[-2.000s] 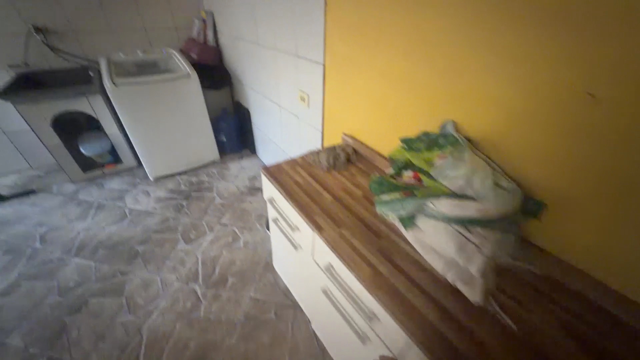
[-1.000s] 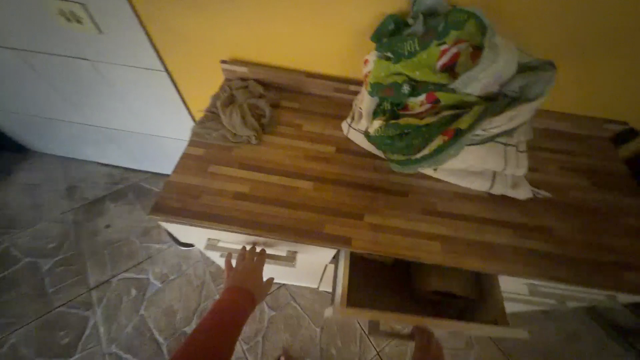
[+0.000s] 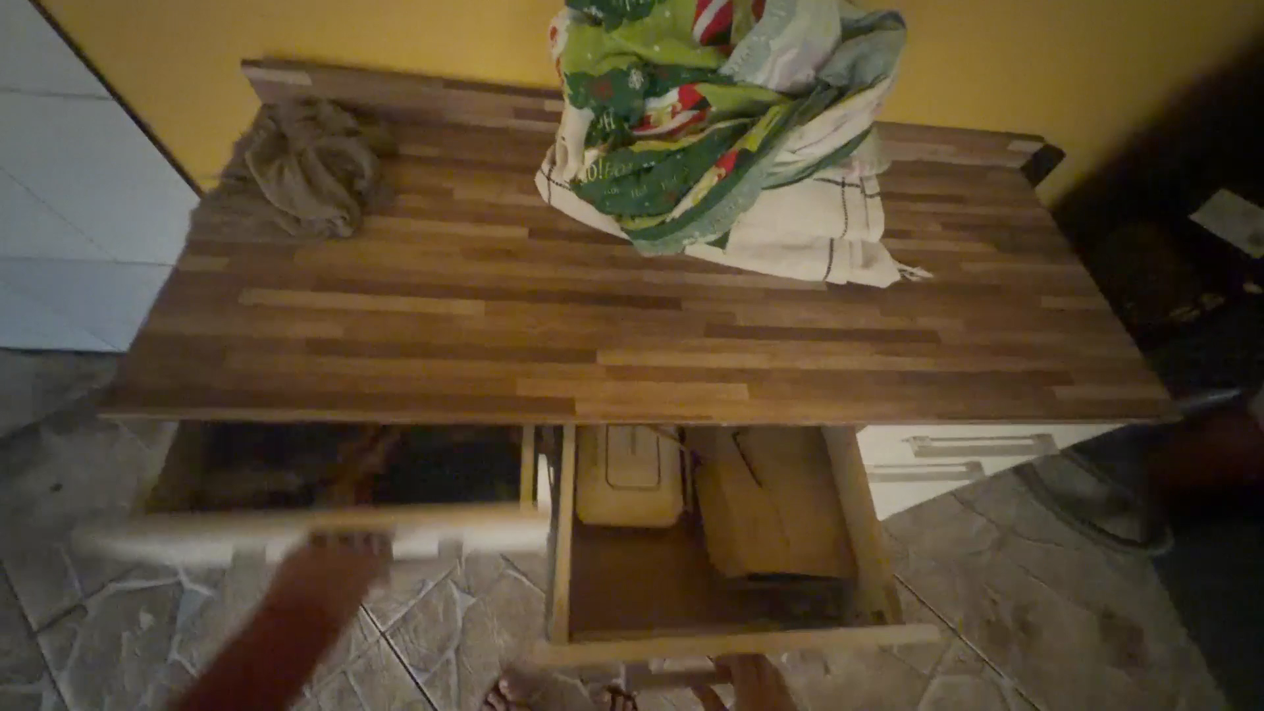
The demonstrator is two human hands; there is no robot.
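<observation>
My left hand (image 3: 351,553), blurred, is at the front of the left drawer (image 3: 484,528), which is pulled out; its fingers are at the handle side and their grip is too blurred to make out. Below the front of the middle drawer (image 3: 741,644) is my right hand (image 3: 750,681), by that drawer's handle, its fingers mostly hidden. Inside the middle drawer lie a pale plastic container (image 3: 629,484) and a brown cardboard box (image 3: 775,509). Dark contents fill the left drawer, too dim to name.
The wood-strip countertop (image 3: 592,336) carries a crumpled brown cloth (image 3: 311,168) at the left and a heap of green printed and white cloths (image 3: 711,148) at the back. White closed drawers (image 3: 958,454) are at the right. Part of a foot (image 3: 509,691) shows on the stone-patterned floor.
The left drawer, closed a second ago with my left hand near its handle, is now pulled out. The middle drawer stands further out than before. The view has moved closer over the countertop.
</observation>
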